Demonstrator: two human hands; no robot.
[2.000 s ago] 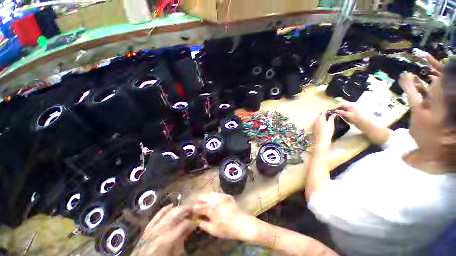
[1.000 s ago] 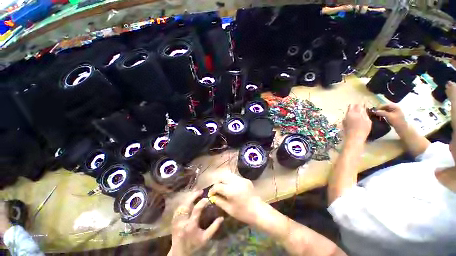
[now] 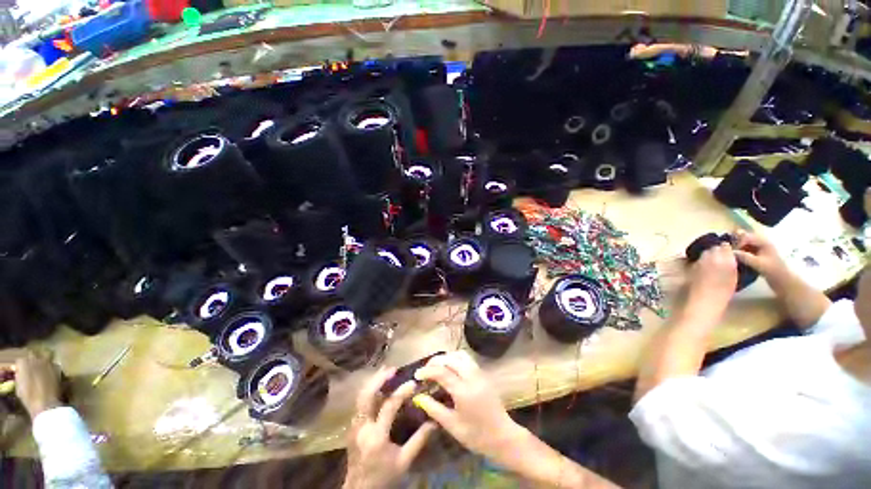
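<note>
My left hand (image 3: 375,435) holds a dark, roughly cylindrical housing (image 3: 413,413) at the bench's front edge. My right hand (image 3: 468,396) is on its top and right side, with a yellow cover on a fingertip. The fingers hide much of the housing, and its inside cannot be made out. Black housings with shiny white rings stand just beyond my hands, one (image 3: 495,313) upright behind my right hand and another (image 3: 577,302) to its right. A further housing (image 3: 272,384) stands to the left of my hands.
A tangled heap of wired boards (image 3: 597,258) lies at centre right. Larger black housings (image 3: 201,155) stand at the back left beneath a green-topped shelf (image 3: 315,21). A person in white (image 3: 764,401) works at right; another person's hand (image 3: 36,382) is at far left. A thin pen-like tool (image 3: 113,365) lies at left.
The view has swung right and down since the first frame, then shifted slightly. Both my hands stay on the housing, now more plainly seen. The far-left person's hand has come into view.
</note>
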